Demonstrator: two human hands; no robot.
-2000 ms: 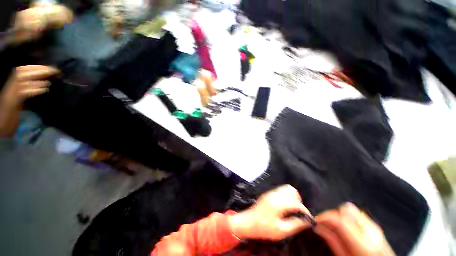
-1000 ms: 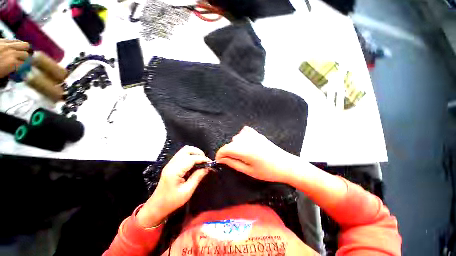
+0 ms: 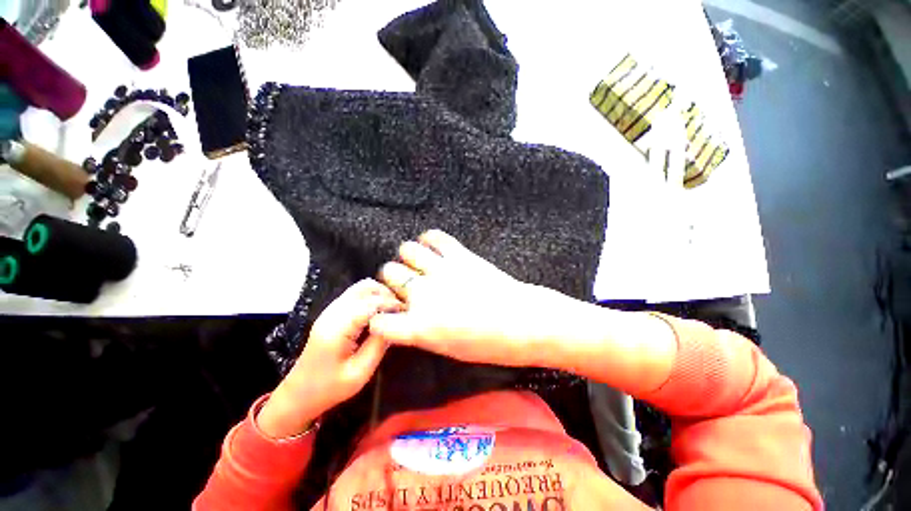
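A dark grey textured jacket (image 3: 450, 190) lies over the table's front edge and down to my lap, with glinting beaded trim (image 3: 262, 130) along its left border. My left hand (image 3: 345, 344) is closed with fingertips pinched over the near part of the jacket; a little dark cloth shows between thumb and fingers. My right hand (image 3: 445, 299) lies over and against the left fingertips, its fingers curled. What the right fingertips hold is hidden, and no needle or thread can be made out.
On the white table (image 3: 659, 245) at left are black cones (image 3: 85, 261) with green ends, a tan cone (image 3: 50, 168), a button pile (image 3: 130, 165), a phone (image 3: 218, 100) and a slim silvery tool (image 3: 200, 200). Yellow-black striped bundles (image 3: 634, 98) lie at right. A silvery heap (image 3: 285, 18) is at the back.
The view has turned and settled over the jacket. Since one second ago, my right hand has moved left over the left fingertips, covering the dark piece that showed between them.
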